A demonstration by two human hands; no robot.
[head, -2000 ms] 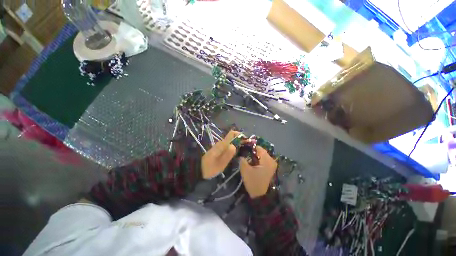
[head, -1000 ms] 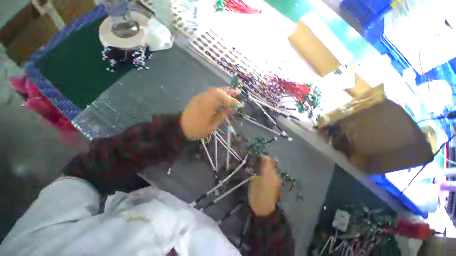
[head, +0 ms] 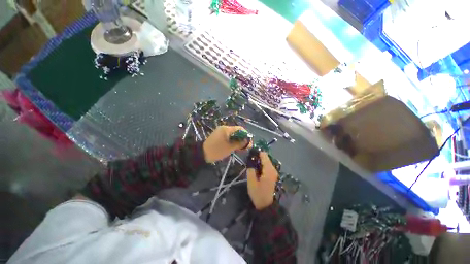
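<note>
My left hand (head: 220, 144) is shut on a green-ended wire harness (head: 239, 136), whose pale leads hang down below it. My right hand (head: 262, 184) is shut on a small dark component (head: 255, 159), held close beside the green end. The hands nearly touch, and the fingers hide the exact contact. A pile of harnesses (head: 204, 112) with green ends and white leads lies just beyond my left hand. More green ends lie beside my right hand.
A white perforated tray (head: 206, 45) lies beyond, with a red wire bundle (head: 296, 89). An open cardboard box (head: 384, 134) stands at the right. A second harness pile (head: 373, 227) lies at lower right. A roll (head: 117, 43) with a clear bottle on it stands at upper left.
My left hand has come back from the harness pile toward my right hand with a green end in it. The dark component now shows in my right hand.
</note>
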